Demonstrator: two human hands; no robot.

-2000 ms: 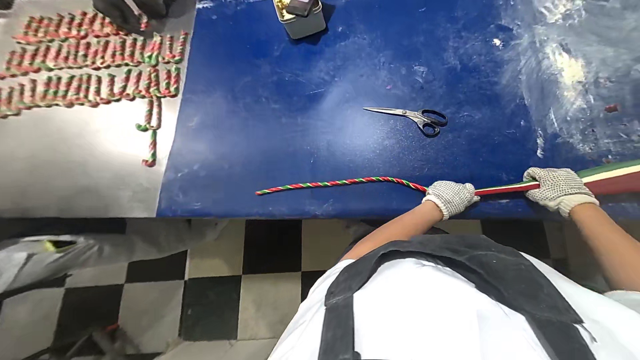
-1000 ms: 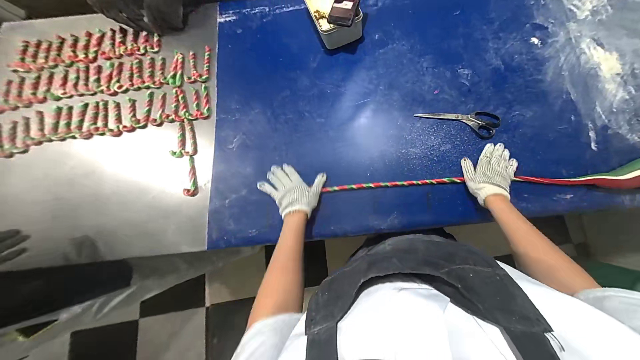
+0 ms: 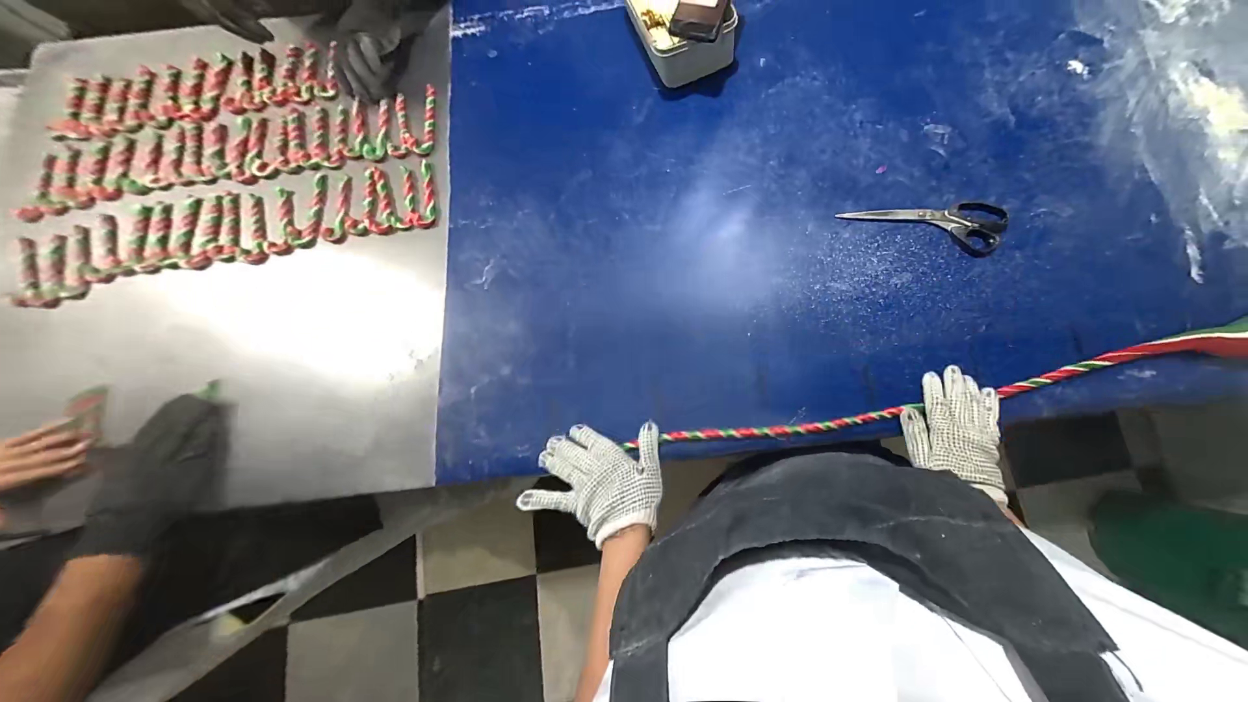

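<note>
A thin twisted rope of red, green and white candy (image 3: 780, 430) runs along the front edge of the blue work surface, widening into a thick striped mass (image 3: 1214, 341) at the right. My left hand (image 3: 604, 483), in a pale knit glove, lies spread over the rope's left end, which it hides. My right hand (image 3: 955, 429), gloved alike, rests flat on the rope farther right, fingers extended. Neither hand is closed around it. Scissors with black handles (image 3: 936, 216) lie beyond the rope, nearer my right hand.
Rows of striped candy canes (image 3: 195, 234) lie on the metal table (image 3: 292, 409) at left. Co-workers' hands, some in dark gloves (image 3: 166, 458), are over that table. A metal tin (image 3: 692, 63) with a dark object on it stands at the back. White powder marks the blue surface (image 3: 604, 253).
Both hands stay on the rope, now close to the front edge. Co-workers' hands have come in over the metal table's near left part. The view has shifted left.
</note>
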